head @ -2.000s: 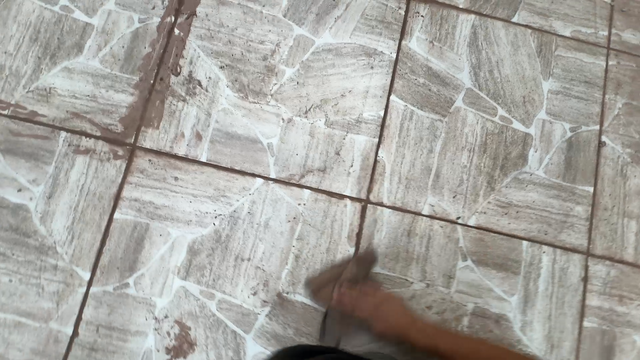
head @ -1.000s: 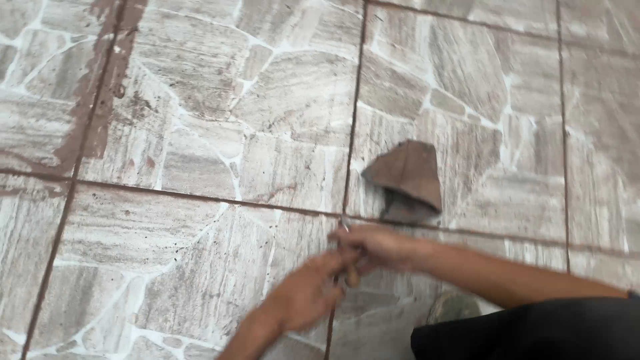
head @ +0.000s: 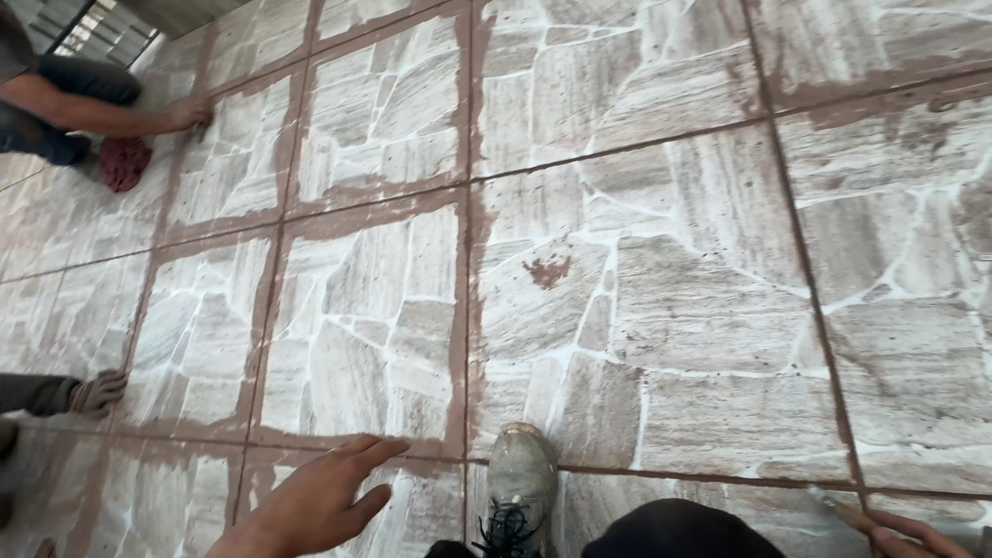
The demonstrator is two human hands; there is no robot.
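Observation:
My left hand (head: 322,496) hovers over or rests on the floor tiles at the bottom, left of my shoe, fingers apart and holding nothing. At the bottom right edge, my right hand (head: 903,535) is partly cut off and grips a slim tool with a wooden handle (head: 849,513); its pale tip lies near a grout line (head: 806,482). Stone-patterned tiles (head: 705,302) fill the view. Brown grout is smeared along many joints on the left and top, and a grout blotch (head: 547,271) marks the central tile.
My dusty shoe (head: 522,465) stands on the tiles beside my dark-clothed knee (head: 678,531). A co-worker's hand (head: 186,115) at the upper left holds a small tool near a reddish cloth (head: 124,163). Another person's gloved hand (head: 101,394) touches the floor at the left edge.
The view has swung to a wider stretch of floor. My hands, together one second ago, are now far apart. The brown cloth seen beside them then is out of view.

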